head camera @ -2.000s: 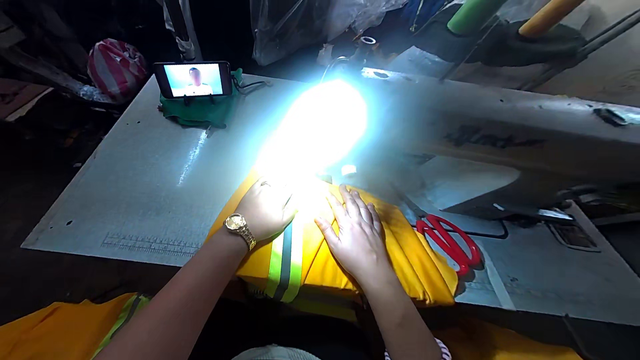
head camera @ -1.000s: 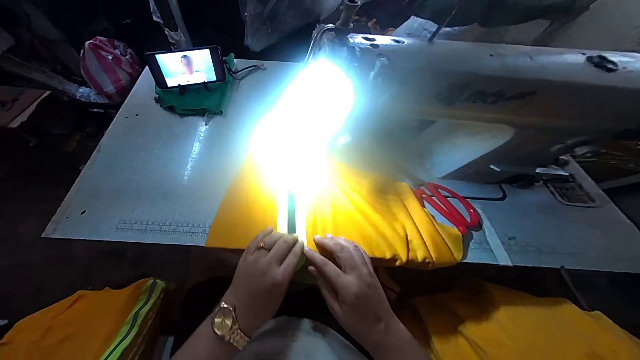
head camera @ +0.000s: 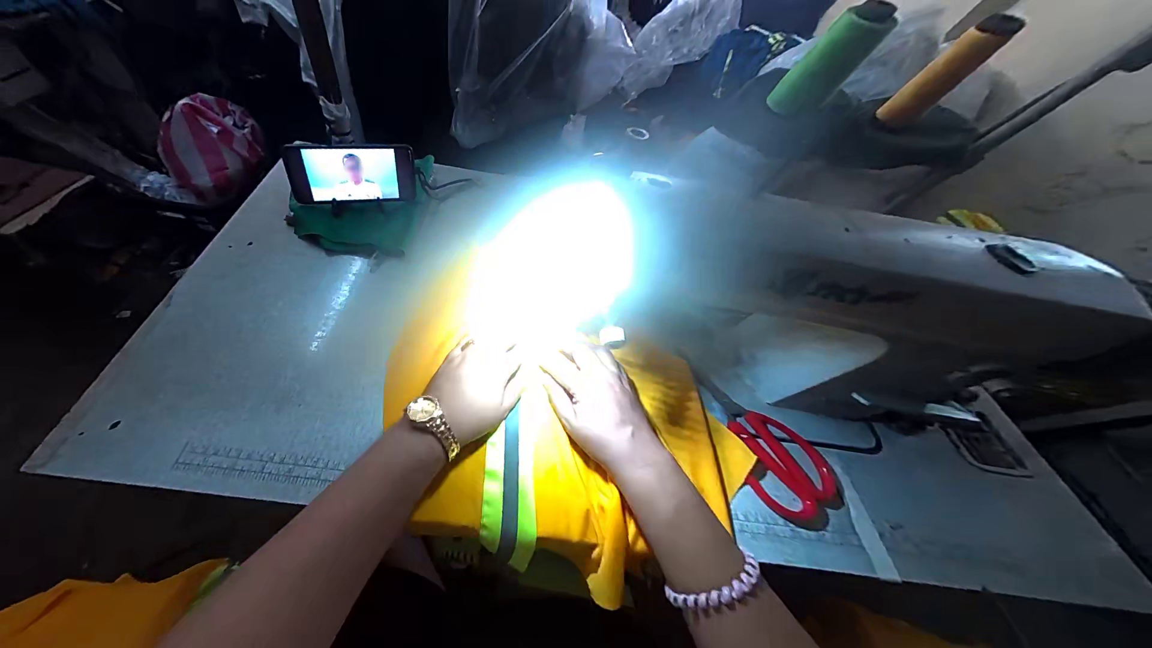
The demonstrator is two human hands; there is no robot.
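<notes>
An orange-yellow fabric piece (head camera: 666, 387) with a lime and grey reflective strip (head camera: 509, 486) lies on the sewing table, its front part hanging over the edge. My left hand (head camera: 477, 382), with a gold watch at the wrist, rests on the fabric left of the strip. Close beside it, my right hand (head camera: 594, 396) lies on the fabric to the right; a beaded bracelet is on that arm. Glare from a bright lamp (head camera: 558, 261) hides the needle area and washes out the fingertips. The sewing machine (head camera: 900, 279) stands to the right.
Red-handled scissors (head camera: 787, 468) lie right of the fabric. A phone (head camera: 351, 174) stands on green cloth (head camera: 355, 225) at the back left. Green (head camera: 832, 58) and orange (head camera: 951, 69) thread cones stand behind the machine. More orange fabric (head camera: 108, 607) is at the lower left.
Both hands have moved from the fabric's front edge forward towards the lamp. The fabric's front part now hangs in folds over the table edge. The view has shifted.
</notes>
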